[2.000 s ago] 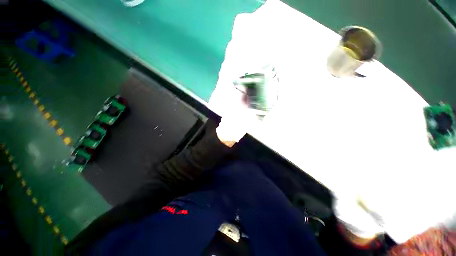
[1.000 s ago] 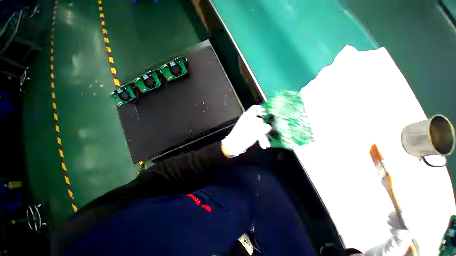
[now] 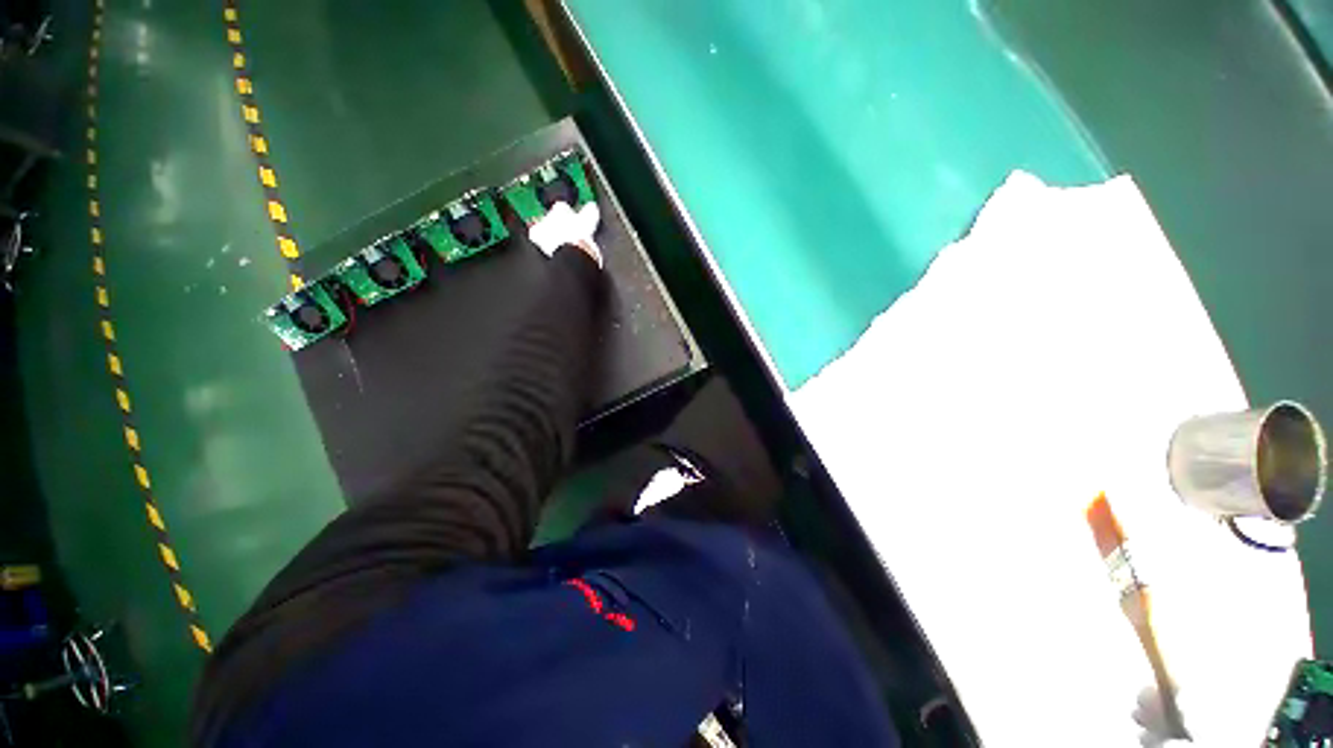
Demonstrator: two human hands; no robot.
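Observation:
My left hand [image 3: 567,231], in a white glove, is on the near edge of a green circuit board [image 3: 532,200] with a black fan. That board lies fan side up at the right end of a row of boards [image 3: 386,268] along the far edge of the black tray [image 3: 439,351]. My right hand [image 3: 1162,716], white-gloved and partly cut off by the bottom edge, holds the pale handle of a flat brush [image 3: 1123,560] over the white sheet. The brush's orange bristles point up and away from me.
A silver metal mug [image 3: 1228,465] stands on the white sheet [image 3: 994,395] at the right. Another green board [image 3: 1305,709] is cut off at the lower right. The bench edge runs beside the tray. Yellow-black lines mark the green floor.
My left hand has moved from the bench edge to the tray with the board, which now lies fan side up at the row's right end. My right hand still holds the brush, lower in view.

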